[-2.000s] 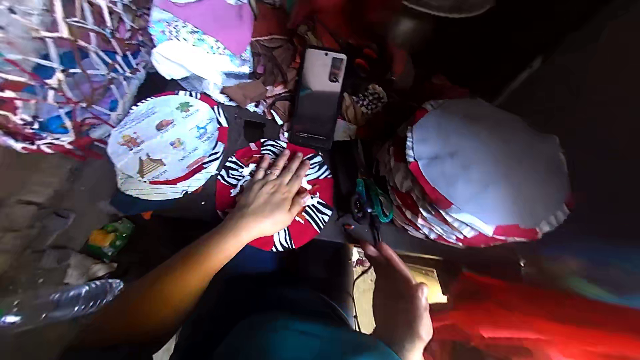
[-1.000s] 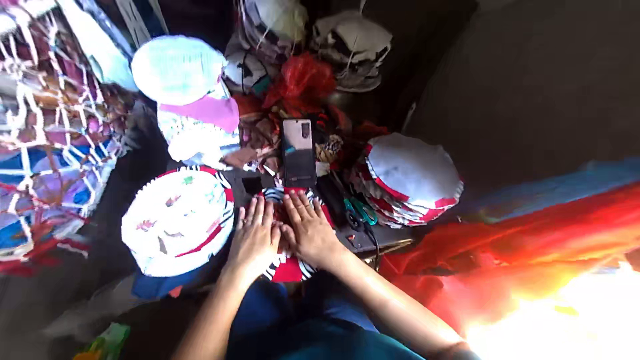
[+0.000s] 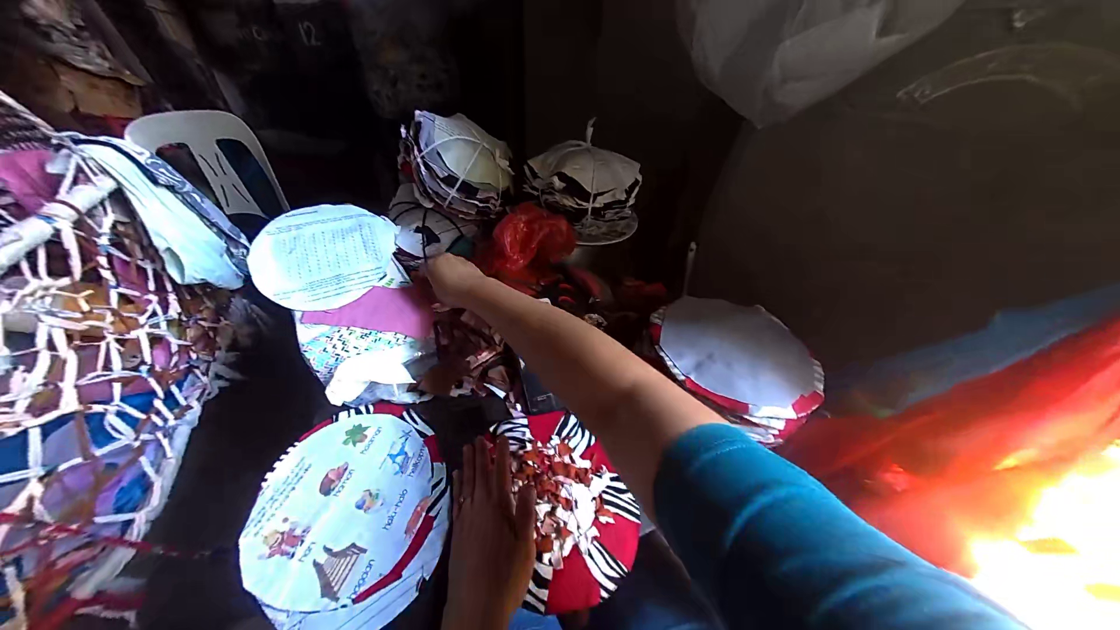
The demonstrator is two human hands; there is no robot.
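Observation:
My left hand (image 3: 492,525) lies flat with its fingers together on the left edge of a round red and zebra-striped fabric piece (image 3: 582,560), whose middle bears small knotted cloth scraps. Stretched far forward, my right hand (image 3: 451,278) is at the edge of a pile of cloth pieces, beside a round printed paper (image 3: 324,256); its fingertips are hidden, so its hold cannot be told. Left of my left hand sits a stack of round pieces with a printed paper disc (image 3: 346,516) on top. A phone (image 3: 538,394) is partly covered by my right forearm.
A stack of round pieces (image 3: 739,354) stands at the right. Tied bundles (image 3: 459,162) and a red plastic bag (image 3: 529,238) are at the back. A net of cloth strips (image 3: 96,350) fills the left side, near a white plastic chair (image 3: 210,157). Bright red material (image 3: 989,455) lies right.
My right hand has left the round fabric piece and moved forward to the cloth pile. My left hand stays by the fabric, now at its left edge. The view has shifted.

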